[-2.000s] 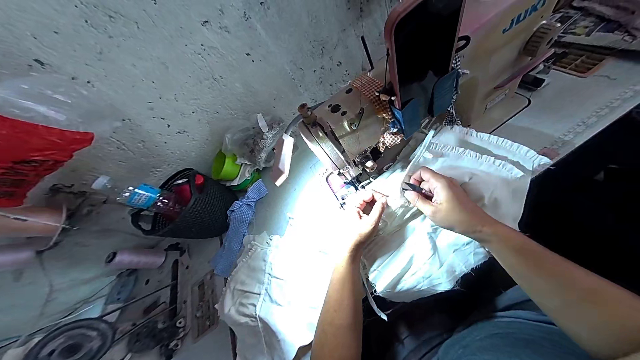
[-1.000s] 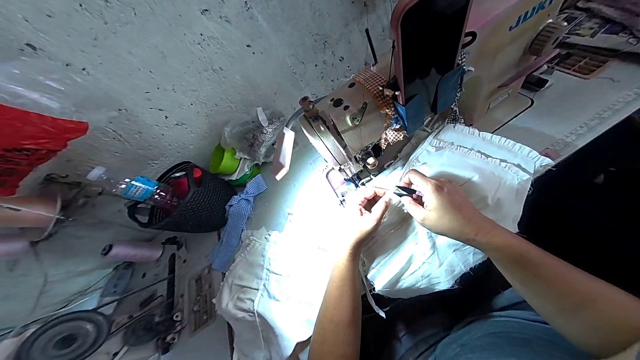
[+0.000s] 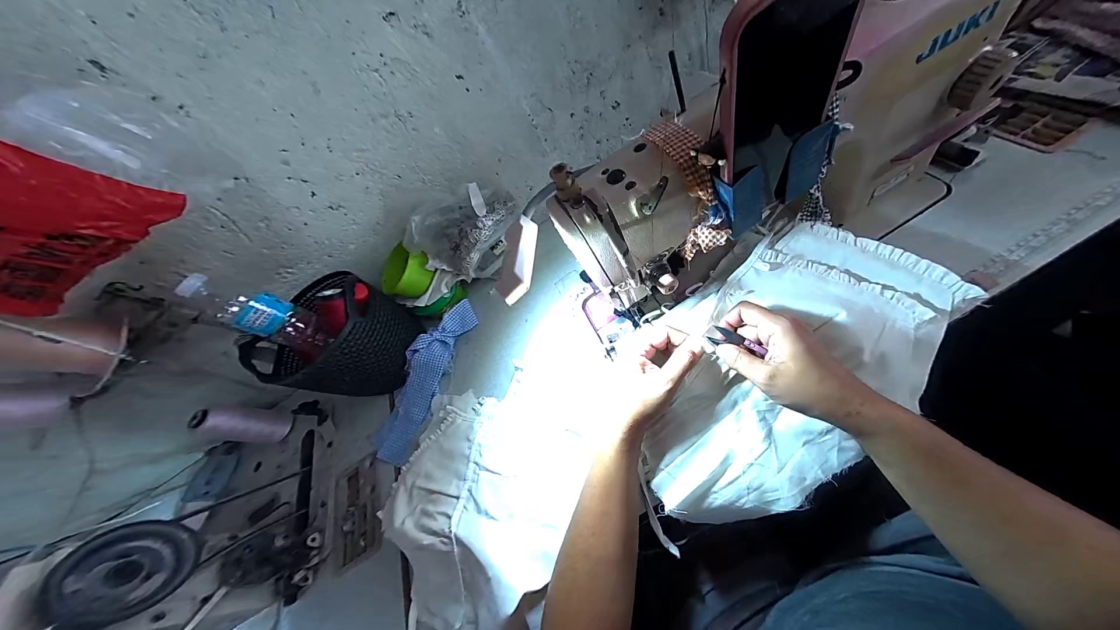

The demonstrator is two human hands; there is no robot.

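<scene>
White ruffled fabric (image 3: 822, 297) lies over the bed of a JUKI sewing machine (image 3: 630, 201) and hangs down toward my lap. My right hand (image 3: 779, 359) is closed around small dark thread snips (image 3: 737, 342), whose blades point left toward my other hand. Close to the needle area, my left hand (image 3: 652, 372) pinches something small at its fingertips, apparently the fabric edge or a thread; glare hides the detail. More white gathered fabric (image 3: 464, 490) spreads to the left, partly washed out by the lamp light.
A black woven basket (image 3: 372, 350) holds a plastic bottle (image 3: 262, 315). Beside it are a green container (image 3: 407, 271), a plastic bag (image 3: 464, 232) and blue checked fabric (image 3: 429, 376). A phone (image 3: 787, 79) stands against the machine. A thread cone (image 3: 241, 424) and a wheel (image 3: 118, 569) are lower left.
The snips in my right hand have turned, and their blades show more plainly than two seconds ago. My left hand stays near the needle area.
</scene>
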